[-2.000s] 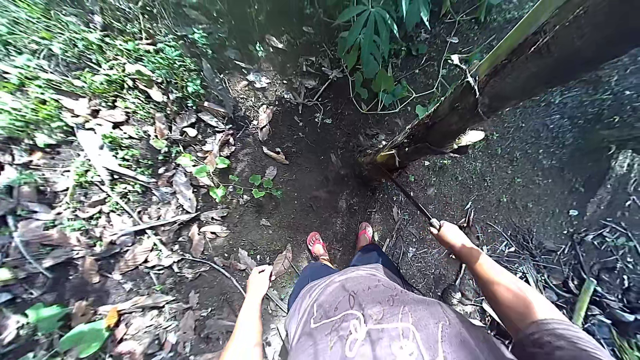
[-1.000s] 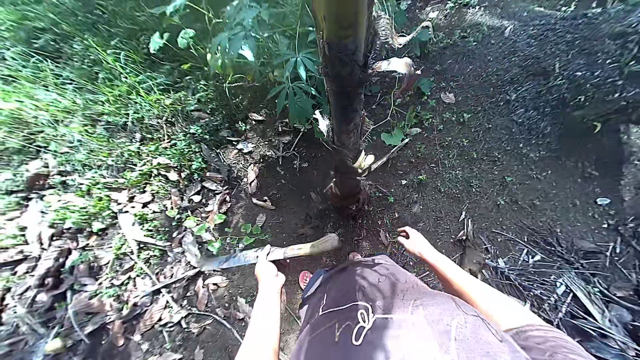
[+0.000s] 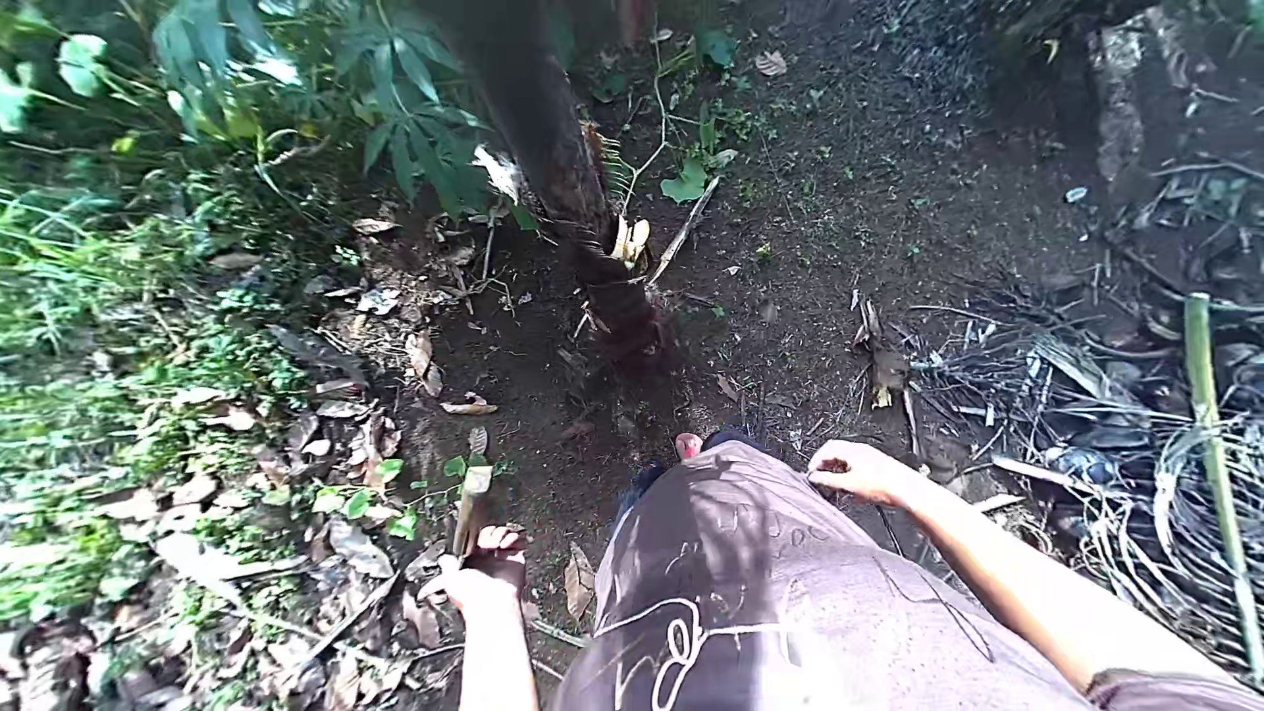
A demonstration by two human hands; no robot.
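At the lower left, my left hand [image 3: 486, 573] is closed around a wooden handle [image 3: 474, 494] whose end points up and away; the rest of the tool is hard to make out. My right hand [image 3: 857, 474] is at the right side of the shirt, its fingers curled around a small dark brown thing [image 3: 835, 465], too small to identify. A dark plant trunk [image 3: 563, 158] leans from the top centre down to the soil, ahead of both hands. Pale cut stubs [image 3: 630, 240] stick out near its base. Neither hand touches the trunk.
Dry leaves [image 3: 360, 548] and low green plants cover the left ground. Lobed green leaves [image 3: 415, 118] hang beside the trunk. Dry fronds [image 3: 1116, 434] and a green stalk [image 3: 1210, 434] lie at the right. A red-shod foot [image 3: 688, 445] shows below the trunk base.
Two seconds ago my right hand held a long thin tool against the trunk base. One second ago my left hand held a long-bladed tool crosswise; its wooden handle now points away from me.
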